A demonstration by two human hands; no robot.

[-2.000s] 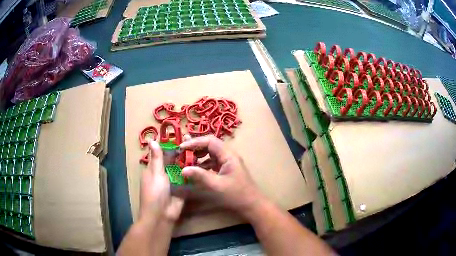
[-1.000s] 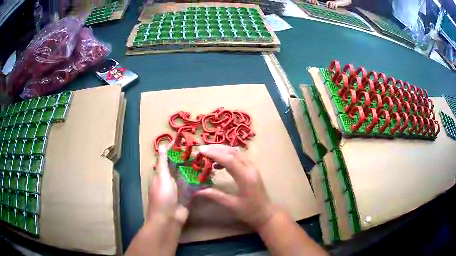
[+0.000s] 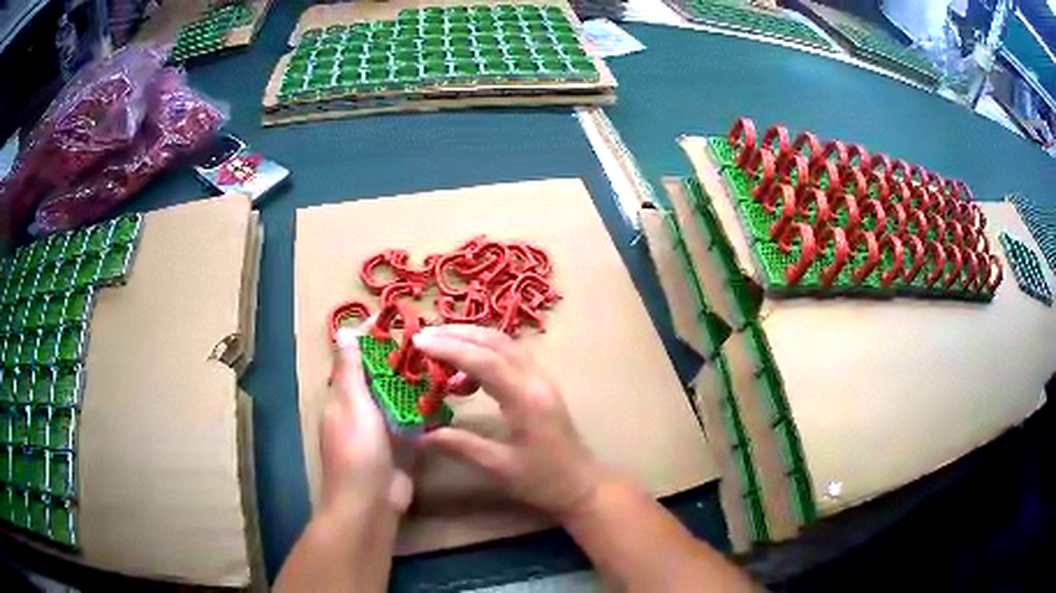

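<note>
My left hand (image 3: 361, 434) holds two green perforated pieces (image 3: 401, 394) side by side, just above the cardboard work sheet (image 3: 614, 405). Red handles (image 3: 408, 357) stand on the green pieces. My right hand (image 3: 515, 417) is at their right side, its index finger at the upper handle and its thumb near the lower edge of the pieces; whether it grips a handle is hard to tell. A pile of loose red handles (image 3: 486, 278) lies on the sheet just beyond my hands.
Finished pieces with red arches (image 3: 880, 220) stand in rows on stacked cardboard at right. Unfitted green pieces (image 3: 46, 359) lie on the left cardboard stack (image 3: 168, 417), more on a stack (image 3: 440, 52) at the back. A plastic bag (image 3: 104, 133) and printed card (image 3: 246, 171) lie upper left.
The green pieces have turned in my left hand and show more of their tops, with red handles standing on both. My right fingers have shifted around the handles. The whole view has also shifted slightly.
</note>
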